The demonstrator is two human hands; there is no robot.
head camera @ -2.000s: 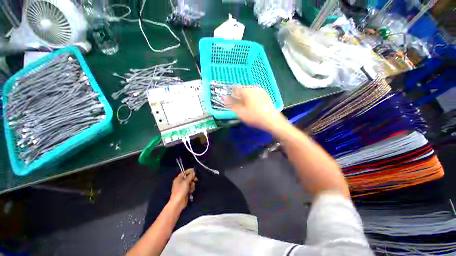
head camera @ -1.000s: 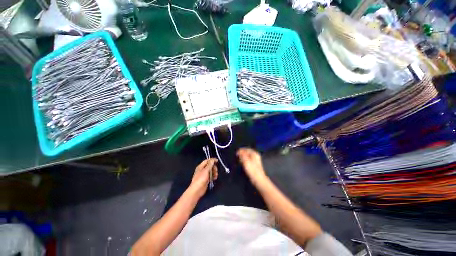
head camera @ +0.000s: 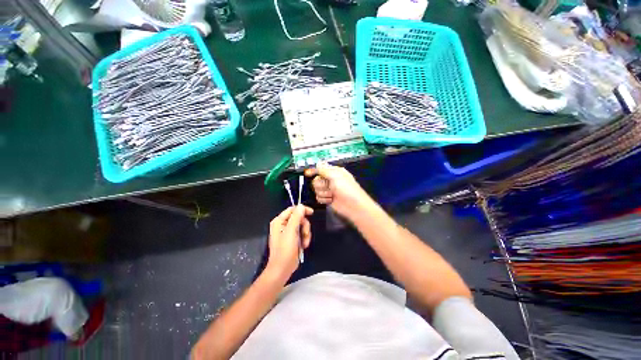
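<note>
My left hand (head camera: 287, 235) is closed on a few short grey-white cables (head camera: 294, 195), their plug ends sticking up above the fingers. My right hand (head camera: 333, 188) is at the green port strip (head camera: 329, 153) on the front edge of the white cable tester (head camera: 320, 116). Its fingers are bent together; the hand covers what is at the sockets, so I cannot tell whether it holds a plug. The white cable loop under the tester is not visible now.
A turquoise basket (head camera: 235, 126) heaped with grey cables stands at left. A partly filled turquoise basket (head camera: 476, 130) stands right of the tester. A loose cable pile (head camera: 281, 83) lies between. A green strap (head camera: 278, 171) hangs at the tester's corner. Long cables (head camera: 576, 246) hang at right.
My right hand has left the right basket, passed over the lap and risen to the tester's front. The white loop has gone from view. The view has shifted, moving the bench rightward and up in the picture.
</note>
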